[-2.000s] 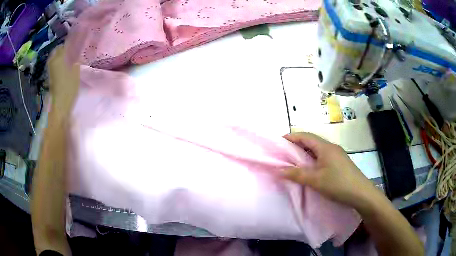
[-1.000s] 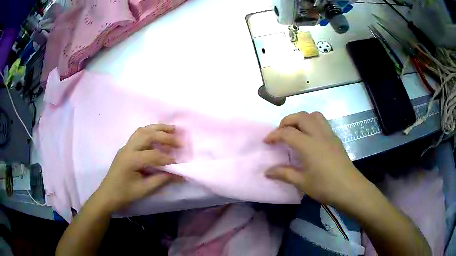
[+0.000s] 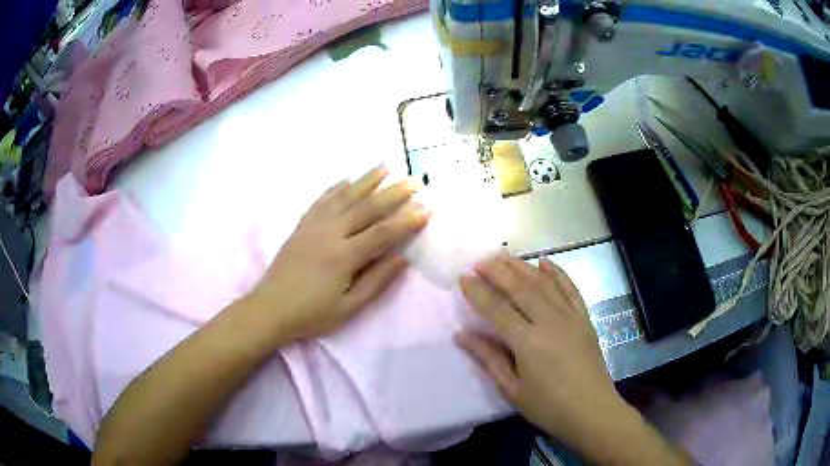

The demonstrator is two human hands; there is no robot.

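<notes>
A smooth pale pink panel (image 3: 391,382) lies over the front and left of the table, with loose folds and one end near the needle plate. My left hand (image 3: 350,246) lies on the panel with fingers spread, fingertips just left of the needle area. My right hand (image 3: 532,323) rests on the panel's right edge, fingers slightly bent. The presser foot and needle (image 3: 487,155) of the sewing machine (image 3: 487,55) are beyond my hands; the cloth is not under the foot.
A pink eyelet stack (image 3: 118,118) lies back left. A yellow block (image 3: 511,170) and round sticker (image 3: 544,170) sit right of the foot. Further right are a black phone (image 3: 651,241), red-handled tool (image 3: 742,218) and cream cords (image 3: 810,246). Pink cloth (image 3: 719,423) hangs below the table edge.
Both hands have moved forward, with the panel's right end drawn closer to the needle. My left hand has flattened onto the cloth. The view has shifted and more of the machine head shows.
</notes>
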